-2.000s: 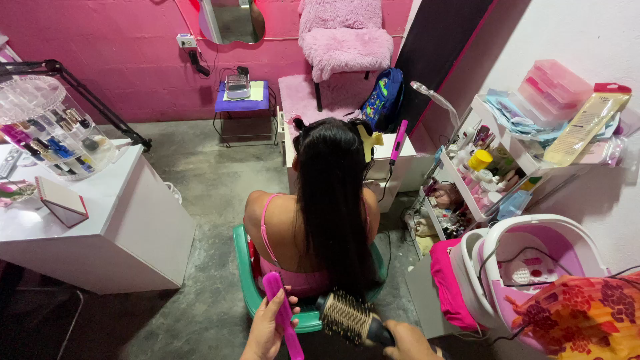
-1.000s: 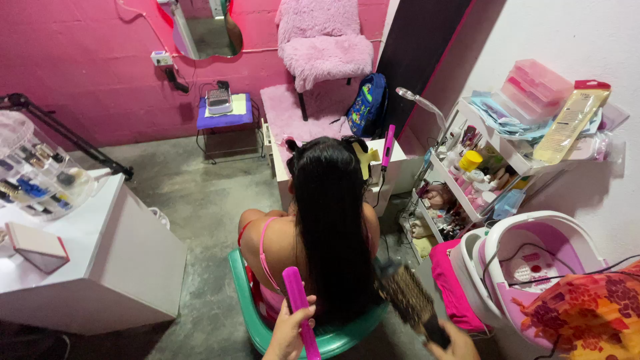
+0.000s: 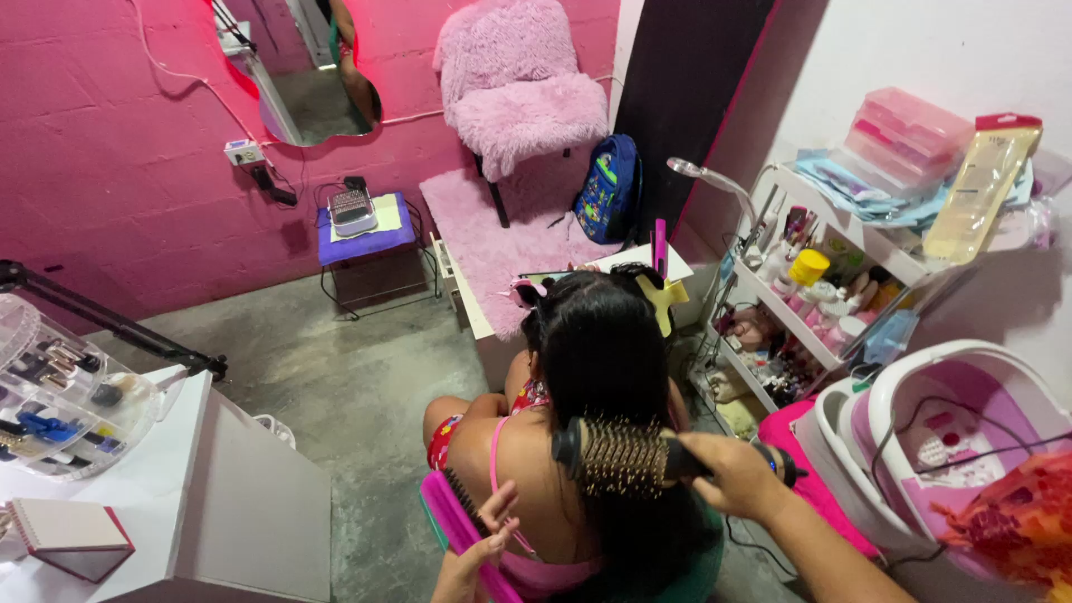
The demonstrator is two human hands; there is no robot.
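Observation:
A person with long, straight black hair (image 3: 607,352) sits facing away on a green plastic chair (image 3: 708,557). My right hand (image 3: 737,477) grips the black handle of a round hot-air brush (image 3: 624,456), its bristled barrel across the hair at upper-back height. Lower left, my left hand (image 3: 481,544) holds a magenta hinged hair tool with a row of dark bristles (image 3: 461,519) beside the person's back, some fingers raised off it. Yellow (image 3: 664,301) and pink (image 3: 529,291) hair clips sit at the sides of the head.
A white trolley of cosmetics (image 3: 787,310) and a pink-and-white foot bath (image 3: 971,368) stand at right. A white desk (image 3: 251,494) with a clear nail-polish rack (image 3: 75,402) is at left. Ahead are a purple-topped side table (image 3: 368,244), a fluffy pink chair (image 3: 528,109) and a backpack (image 3: 609,188). A cord hangs near my right arm.
The round brush in my right hand has moved from beside the hair's lower ends up and left onto the hair behind the upper back. My left hand still holds the magenta tool.

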